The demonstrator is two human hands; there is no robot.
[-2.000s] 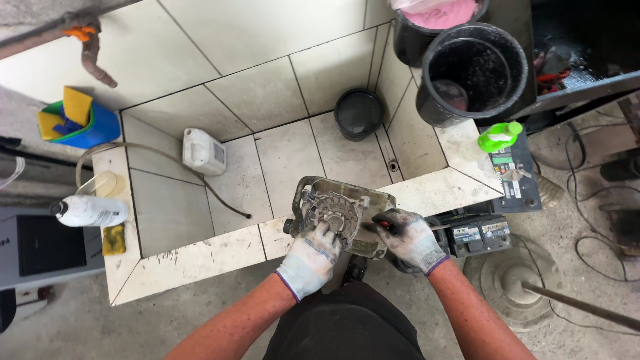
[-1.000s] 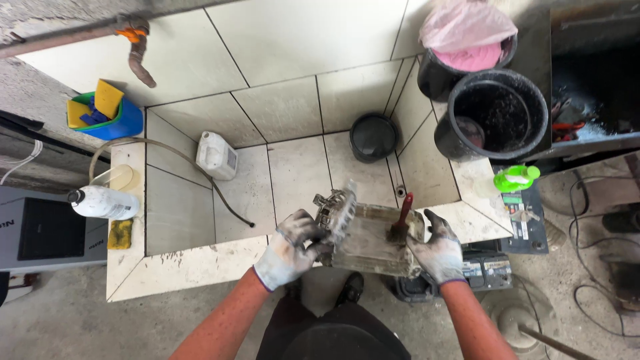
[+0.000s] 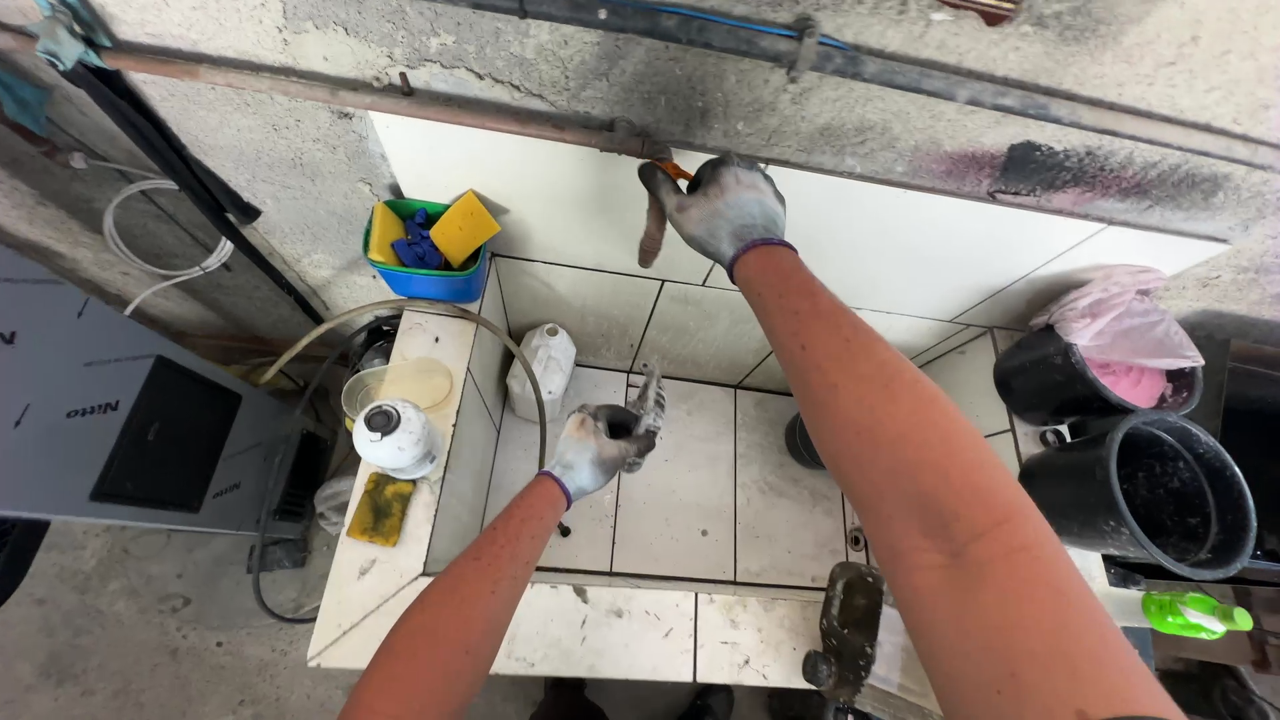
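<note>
My left hand (image 3: 592, 452), in a grey-and-white work glove, grips a small dirty metal part (image 3: 647, 415) over the tiled basin (image 3: 690, 480). My right hand (image 3: 725, 205), gloved alike, is raised to the orange handle (image 3: 677, 171) of the tap on the wall pipe; its fingers close around the handle. The rusty spout (image 3: 653, 235) hangs down just left of that hand. A dirty metal housing (image 3: 850, 630) rests at the basin's front rim, partly hidden by my right forearm.
A white plastic jug (image 3: 542, 370) and a hose (image 3: 535, 400) are in the basin. On the left ledge are a white bottle (image 3: 395, 440), a yellow sponge (image 3: 381, 509) and a blue tub (image 3: 428, 284) of sponges. Black buckets (image 3: 1060, 490) and a green bottle (image 3: 1195, 614) stand at right.
My right hand has left the housing and moved up to the tap handle. My left hand has carried the small metal part away from the housing, over the basin. The view has shifted toward the wall.
</note>
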